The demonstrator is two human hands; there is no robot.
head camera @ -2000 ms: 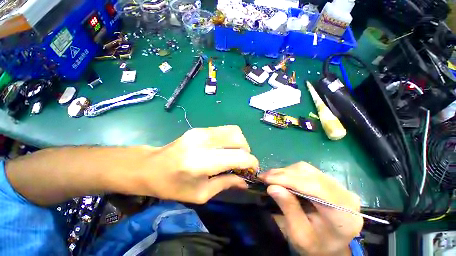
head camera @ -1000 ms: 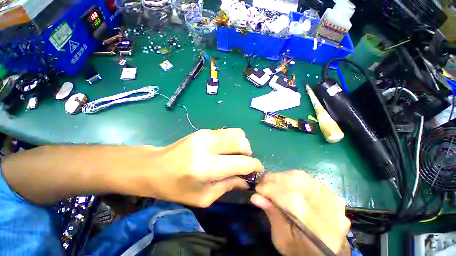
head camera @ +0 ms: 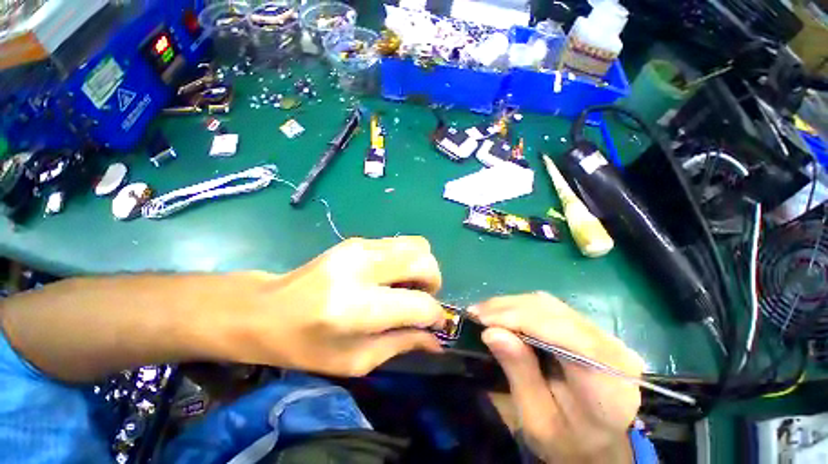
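My left hand holds a small device module in its fingertips at the bench's front edge. The module shows a metal rim and an amber part inside; the rest is hidden by my fingers. My right hand holds long thin silver tweezers like a pencil. Their tip end, at the module's right side, is mostly hidden by my fingertips.
On the green bench lie a module with flex, white paper, a cream cone-shaped tool, a thick black handle, a black pen and coiled white cable. Blue bins stand behind. A fan is right.
The tweezers have swung from pointing down towards the lap to lying out to the right, as two seconds ago. The module's rim and amber inside show more now. The view has shifted slightly.
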